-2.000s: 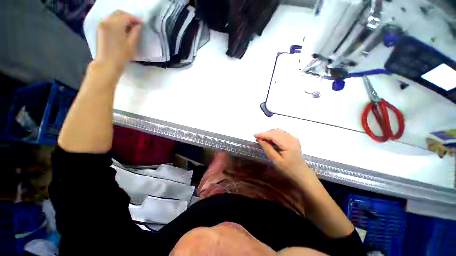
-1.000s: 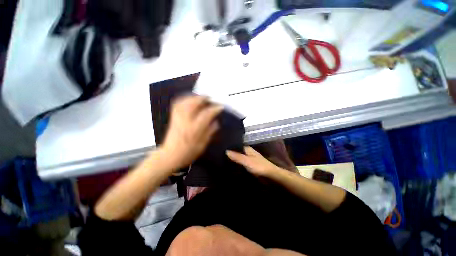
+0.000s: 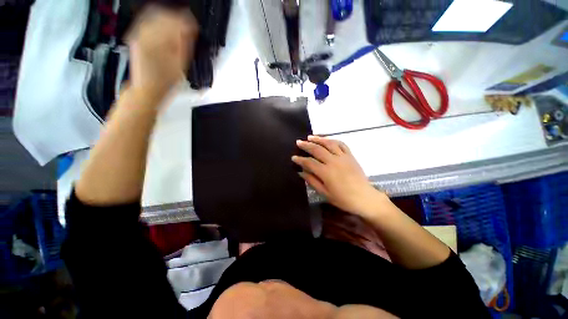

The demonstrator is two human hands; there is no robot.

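A black panel (image 3: pixel 249 162) lies flat on the white table in front of the needle area, its far right corner near the presser foot (image 3: pixel 295 81). Its near end hangs over the table's front edge. My right hand (image 3: pixel 333 168) rests with spread fingers on the panel's right edge. My left hand (image 3: pixel 160 47) is blurred and reaches over the black fabric pile (image 3: pixel 208 43) at the upper left; whether it holds anything cannot be told. The sewing machine head (image 3: pixel 274 31) stands above the panel.
Red-handled scissors (image 3: pixel 416 98) lie right of the needle. Light panels (image 3: pixel 53 87) and striped layers lie at the far left. A small parts tray (image 3: pixel 553 118) is at the far right. Pale pieces (image 3: pixel 202 268) sit below the table. Blue crates (image 3: pixel 467 215) stand below right.
The black panel, earlier gathered at the table edge under both hands, now lies flat up to the needle area. My left hand has moved away to the upper left. My right hand has moved onto the panel's edge.
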